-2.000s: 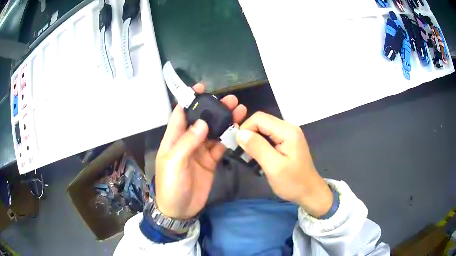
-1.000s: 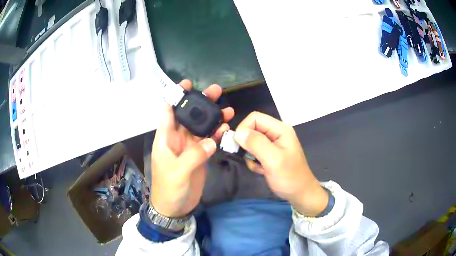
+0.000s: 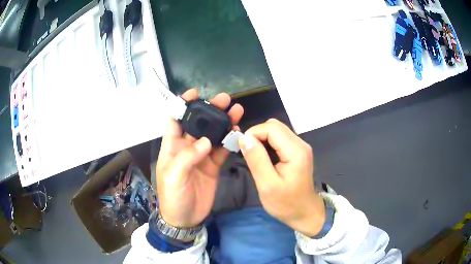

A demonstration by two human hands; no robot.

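Note:
My left hand (image 3: 188, 170) holds a black watch body (image 3: 205, 124), its matt back with the round bump and small gold contacts facing up. A whitish strap (image 3: 168, 101) runs from the body's upper left edge, over the left tray's edge. My right hand (image 3: 281, 175) pinches the end of a second whitish strap piece (image 3: 232, 141) between thumb and forefinger. That end lies at the body's lower right edge; whether it is joined to it I cannot tell. The rest of this piece is hidden by my right hand.
The white left tray (image 3: 62, 113) holds two grey-strap watches (image 3: 130, 46) and small coloured pieces. The white right tray (image 3: 330, 67) has blue (image 3: 416, 54) and dark straps piled at its far end. A scrap carton (image 3: 98, 227) with plastic wrap stands on the floor at left.
The watch body moved up and left, then slightly down. The second strap end came away from the body's edge, then moved back up against it.

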